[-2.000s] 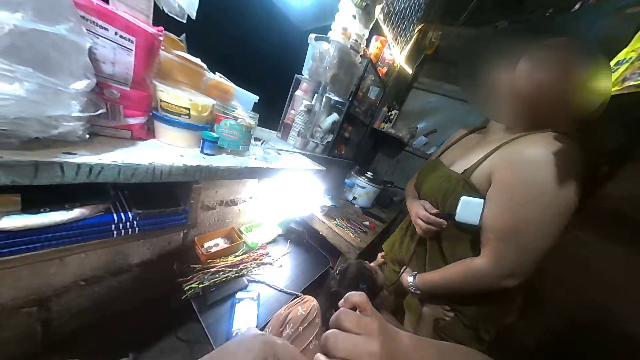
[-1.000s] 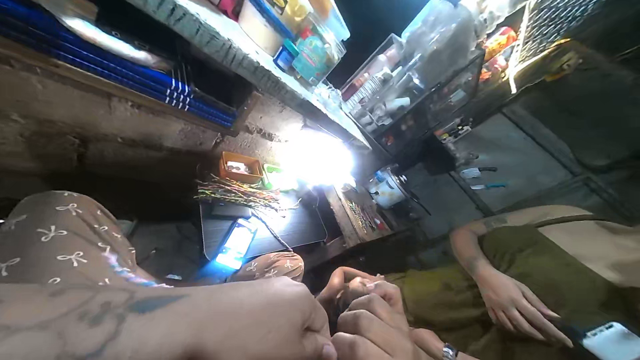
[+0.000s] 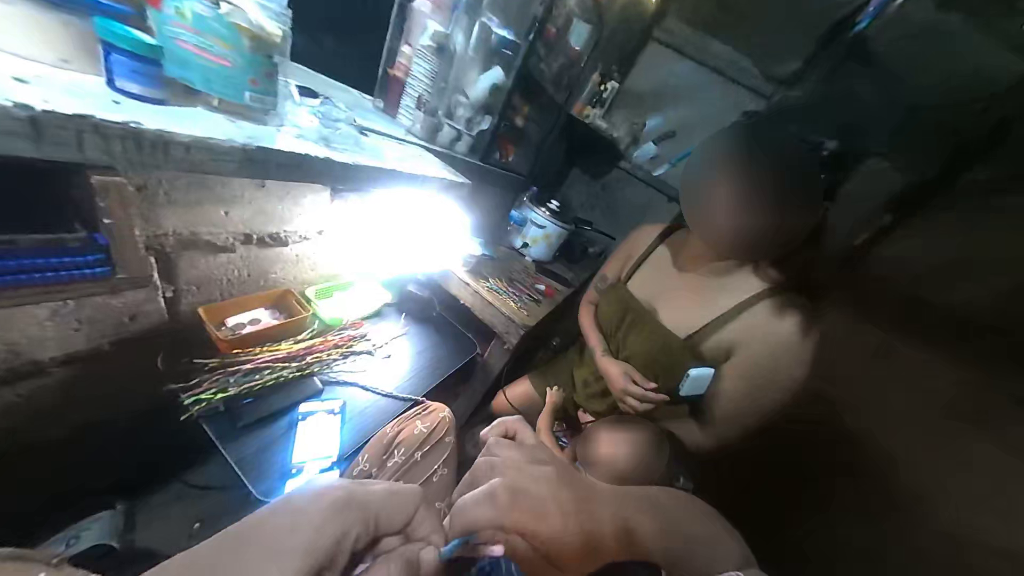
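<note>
At the bottom centre my left hand (image 3: 376, 520) and my right hand (image 3: 520, 496) are close together, fingers curled. Between them shows a short piece of blue and pink cord (image 3: 464, 549), pinched in the fingers of my left hand and reaching under my right. The rest of the cord is hidden by the hands. Just beyond, my knee in patterned cloth (image 3: 412, 448) rises beside a black table (image 3: 416, 352). On that table are a bundle of multicoloured braided cords (image 3: 280, 360), a lit phone (image 3: 318, 432), an orange tray (image 3: 210, 318) with coins and a green basket (image 3: 348, 300).
A person in a green top (image 3: 640, 328) sits at the right, with a child (image 3: 620, 452) low in front. Behind stand a rice cooker (image 3: 542, 230) and a wooden board (image 3: 488, 300) with more cords. A shelf (image 3: 240, 148) with jars runs along the upper left, above a very bright light.
The view has swung and tilted strongly. My hands stay close together at the bottom; the cord between them shows now. The seated person keeps one hand at the waist.
</note>
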